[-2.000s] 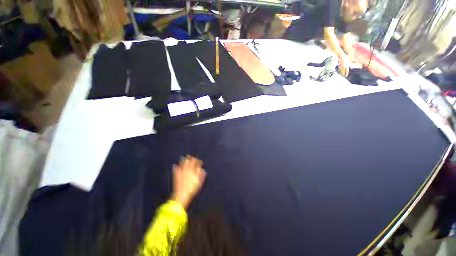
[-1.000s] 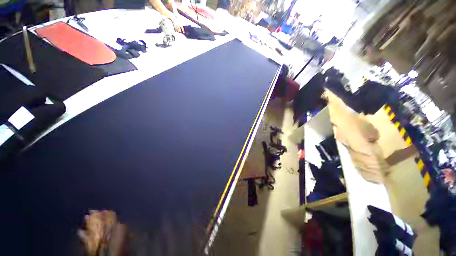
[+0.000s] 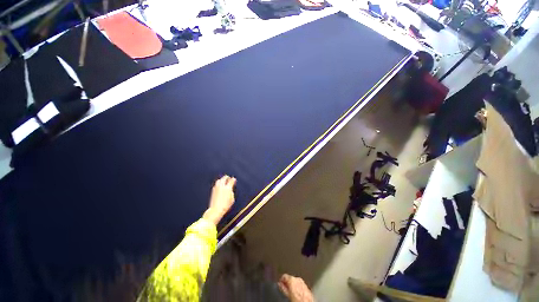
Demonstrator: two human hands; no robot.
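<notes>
A large navy-black cloth (image 3: 195,112) lies flat over the near table, with a thin yellow-orange selvedge line (image 3: 322,135) along its right edge. My left hand (image 3: 222,197), in a yellow sleeve, rests on the cloth just inside that edge, fingers bent and pointing down. Faint creases show in the cloth by its fingertips. Whether it pinches the cloth cannot be told. My right hand (image 3: 295,288) is low at the picture's bottom, past the table edge, partly cut off. What it does cannot be seen.
Black cut pieces (image 3: 44,71), a red-orange piece (image 3: 133,36) and a tied black bundle with white labels (image 3: 47,121) lie at the far left. Black strips (image 3: 360,194) lie on the floor right of the table. A shelf with a white side (image 3: 452,177) stands at the right.
The view has turned from the cut pieces towards the table's right edge. My left hand, earlier on the middle of the cloth, is now near that edge. My right hand has come into view.
</notes>
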